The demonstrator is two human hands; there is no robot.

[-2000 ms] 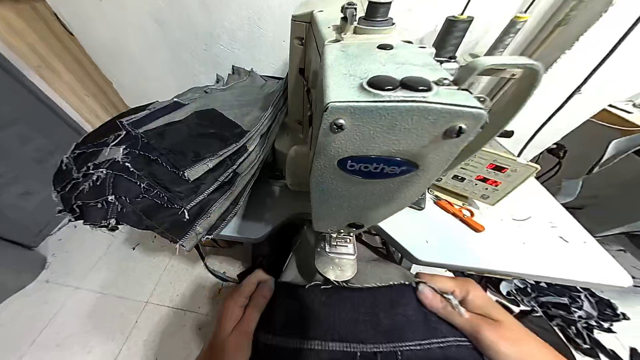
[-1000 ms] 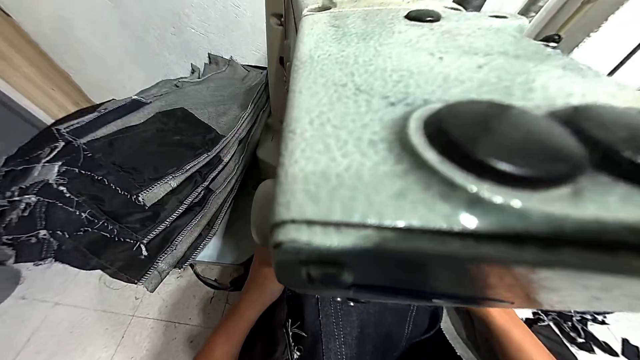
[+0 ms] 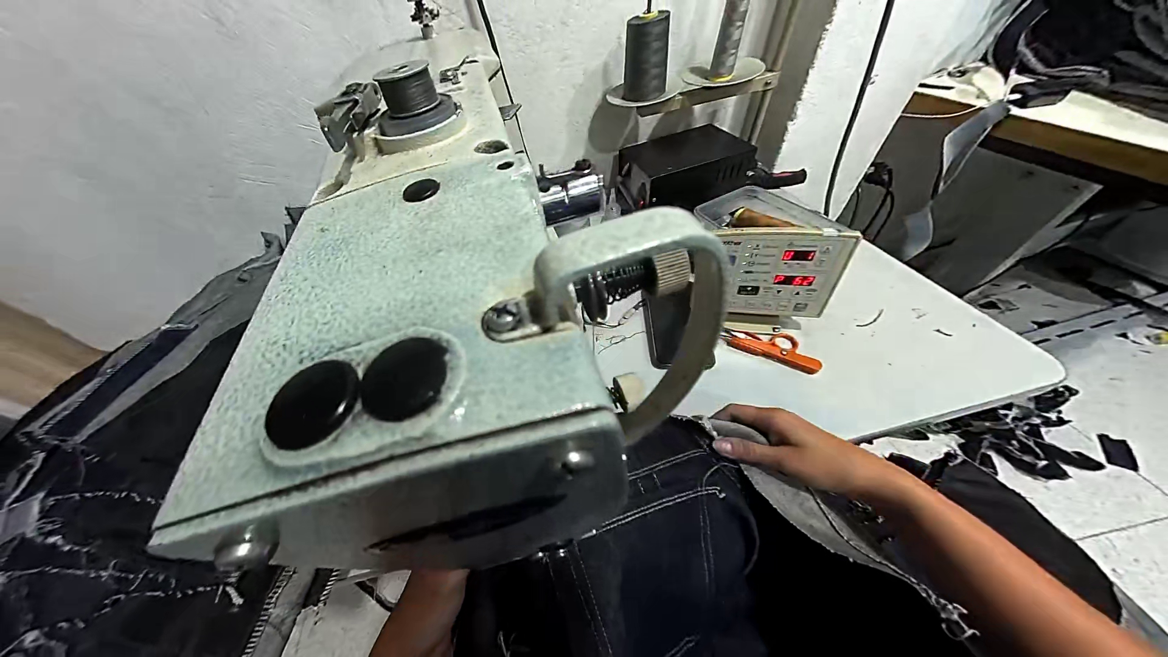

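Observation:
A Brother sewing machine [image 3: 411, 301] fills the left and middle of the view. Dark blue denim with pale topstitching [image 3: 675, 520] lies below and to the right of its head. My right hand [image 3: 776, 447] grips the edge of this denim between thumb and fingers, near the white table. Only the wrist and part of my left hand [image 3: 424, 598] show beneath the machine head; its fingers are hidden, so its hold cannot be seen. The needle and presser foot are hidden behind the machine head.
Orange thread snips [image 3: 776, 351] lie on the white table [image 3: 931, 356] before a control box [image 3: 789, 274] with a red display. Thread spools [image 3: 646, 57] stand behind. Stacked denim pieces [image 3: 119, 465] are at left, and fabric scraps [image 3: 1031, 429] lie at right on the floor.
The view has shifted a lot, now closer over the machine head. The denim that both hands held flat at the presser foot now extends right of the head, with my right hand at its edge.

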